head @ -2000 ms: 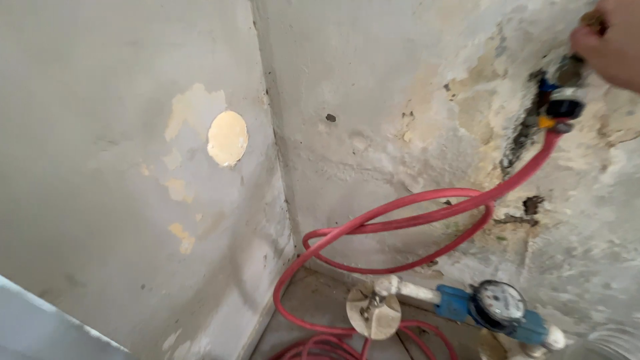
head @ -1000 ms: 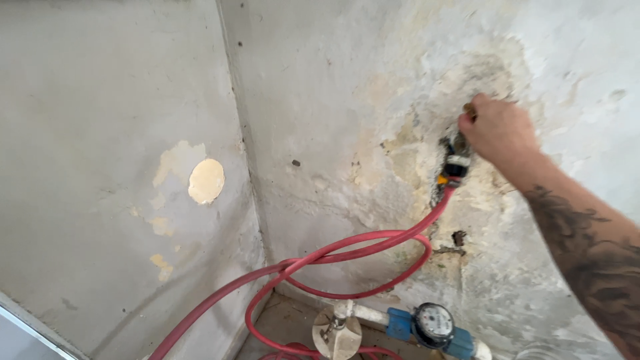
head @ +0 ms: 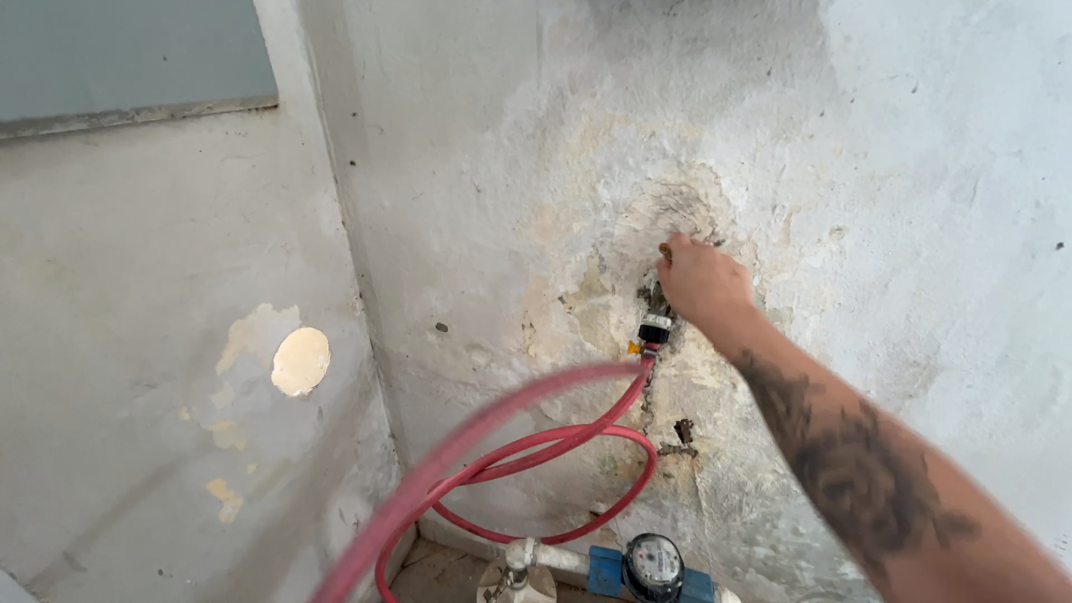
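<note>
My right hand (head: 706,280) reaches in from the lower right, its fingers closed around the handle of a tap (head: 666,251) on the stained wall. Most of the tap is hidden by the hand. Below the fingers, a black and white hose connector (head: 654,327) with a small yellow part hangs from the tap. From it a red hose (head: 536,452) loops down and to the left, and one blurred length runs toward the lower edge of the view. My left hand is not in view.
A water meter (head: 653,566) with blue fittings joins a white pipe (head: 557,557) low by the wall. Beside it is a round pale base (head: 540,586). The wall corner (head: 368,335) stands left of the hose. A grey panel (head: 126,59) is at the upper left.
The near length of red hose has risen from lower left toward the middle. My right hand stays at the tap. The view has shifted up and to the right.
</note>
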